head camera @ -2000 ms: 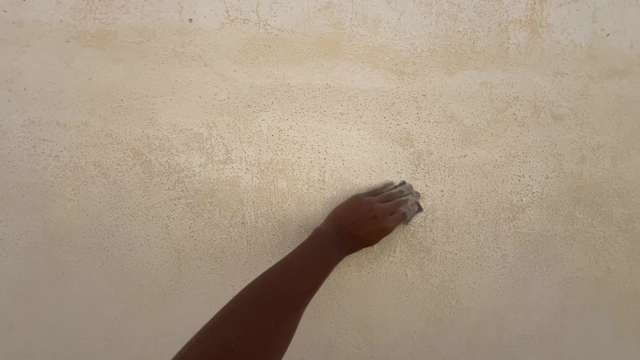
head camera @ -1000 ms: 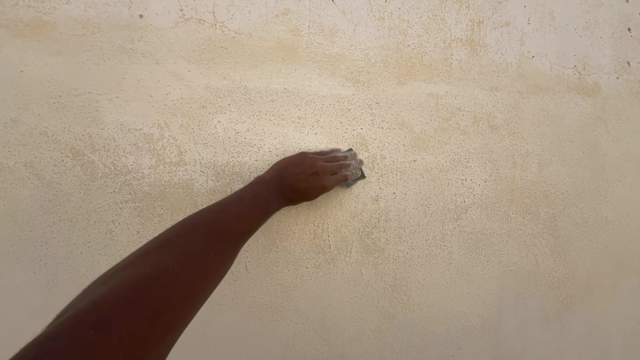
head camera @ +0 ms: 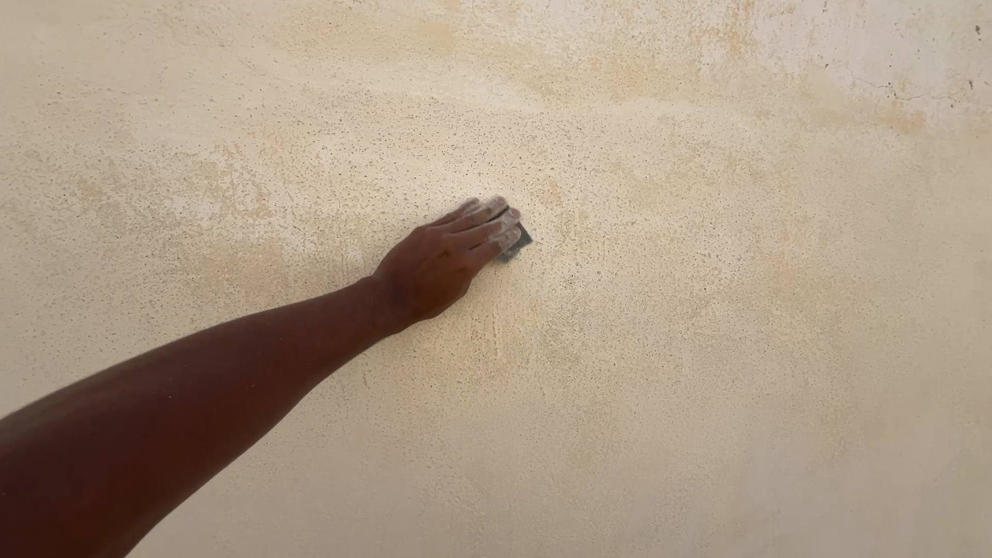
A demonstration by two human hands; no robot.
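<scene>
From the lower left my left arm reaches across to a plastered wall (head camera: 659, 349). My left hand (head camera: 496, 225) lies palm toward the wall, its fingers pointing up and to the right and pressed over a small dark grey abrasive piece, likely sandpaper (head camera: 519, 243). Only a corner and the lower edge of that piece show past the fingertips; the rest is hidden under the fingers. Pale dust coats the fingers. The thumb cannot be made out. My right hand is out of view.
The wall fills the view, cream with yellowish patches and many small dark pits. A thin crack (head camera: 891, 91) and paler, flaking patches show at the upper right.
My left hand has shifted slightly up the wall since the earliest frame, still over the dark piece. More of the forearm shows now. The view has shifted too.
</scene>
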